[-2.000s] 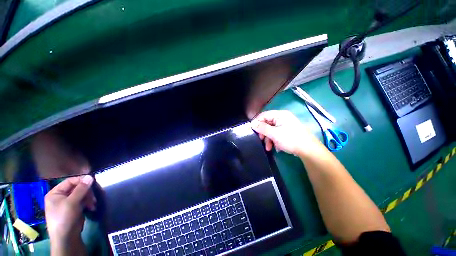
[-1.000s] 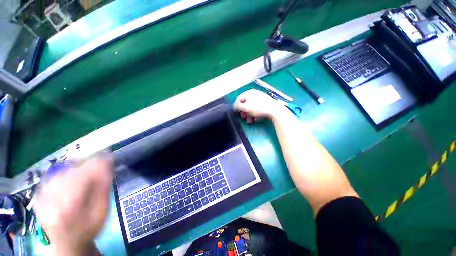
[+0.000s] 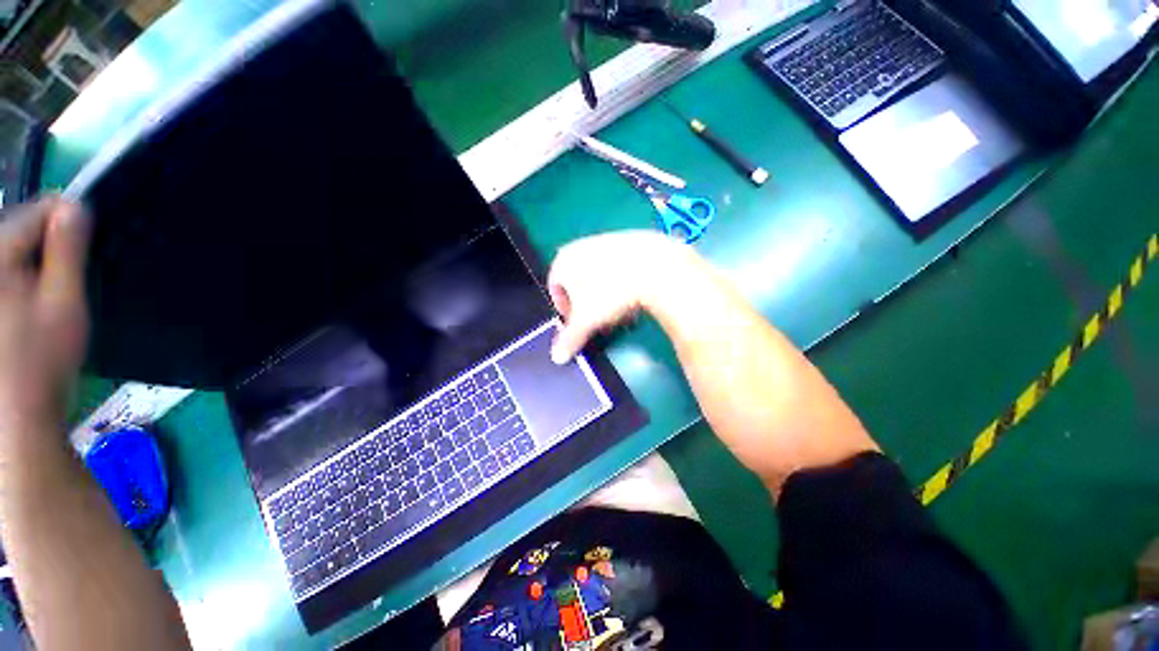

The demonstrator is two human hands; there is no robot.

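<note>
An open laptop lies on a black mat [image 3: 623,404], its keyboard [image 3: 400,477] facing up and its black screen [image 3: 299,204] raised. My left hand [image 3: 45,286], slightly blurred and cut off by the picture's left edge, grips the screen's left edge near its upper corner. My right hand [image 3: 604,293] holds the right edge of the laptop base, thumb on top beside the touchpad [image 3: 547,382]. Its other fingers are partly hidden.
Blue-handled scissors [image 3: 684,214], a thin silver tool [image 3: 636,163] and a slim black tool [image 3: 731,150] lie beyond my right hand. A smaller laptop [image 3: 934,146] lies farther right. A blue container [image 3: 130,477] stands at left. A black tool [image 3: 648,23] hangs above.
The screen was low over the base and now stands raised. My left hand has moved up and left to its edge. My right hand has moved from beside the laptop onto the base's edge.
</note>
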